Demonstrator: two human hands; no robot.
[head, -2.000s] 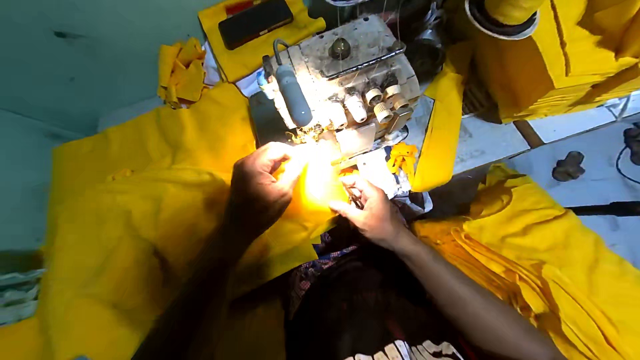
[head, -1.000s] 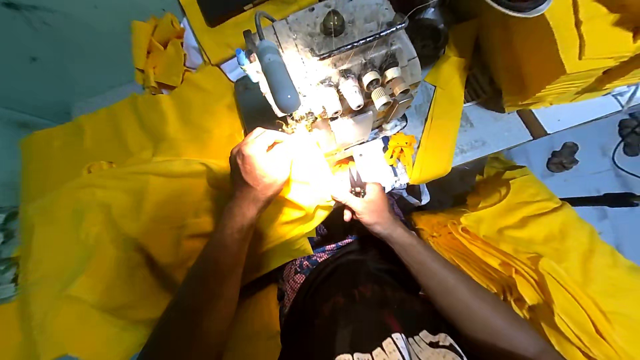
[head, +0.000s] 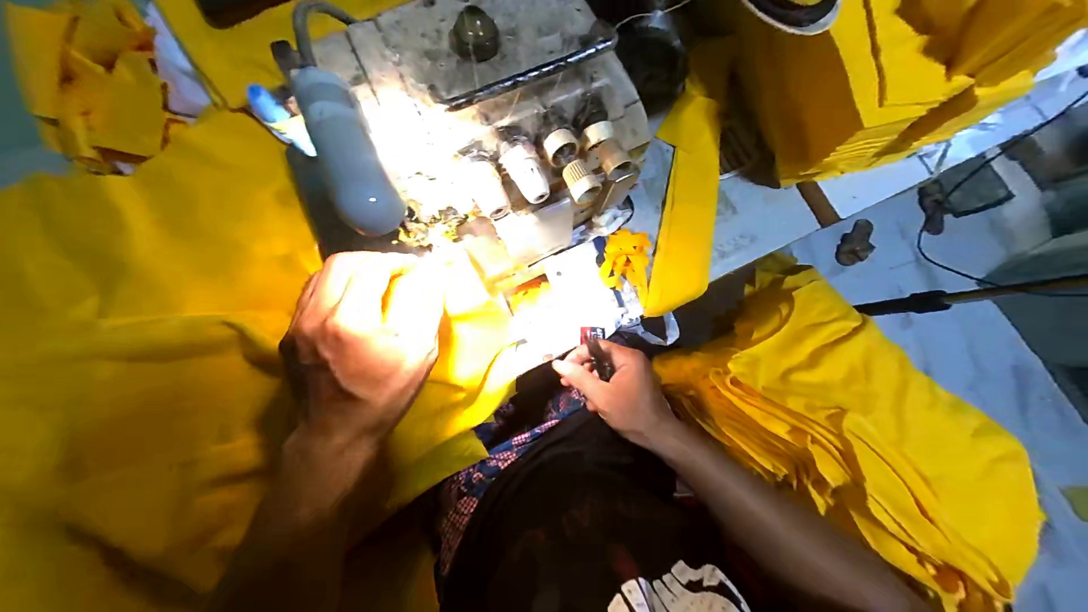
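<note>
An overlock sewing machine (head: 408, 68) with several tension knobs stands at top centre, under a bright lamp (head: 348, 153). My left hand (head: 365, 331) grips yellow fabric (head: 153, 357) just in front of the machine; the fabric spreads over the left side. Glare washes out the fabric edge and the needle area. My right hand (head: 616, 382) is closed around a small dark tool, perhaps thread snips (head: 600, 357), at the machine's front right edge, apart from the fabric. A small bunch of yellow scraps (head: 626, 257) lies behind it.
Folded yellow pieces (head: 867, 399) hang at the right, near my right forearm. A large yellow stack (head: 850, 93) stands at the back right. Crumpled yellow cloth (head: 102, 85) lies at the back left. A yellow strip (head: 687, 204) lies right of the machine, and a dark rod crosses the right side.
My right hand has come away from the fabric and moved towards me, still with the dark tool. My left hand stays on the fabric. The view has shifted closer to the machine.
</note>
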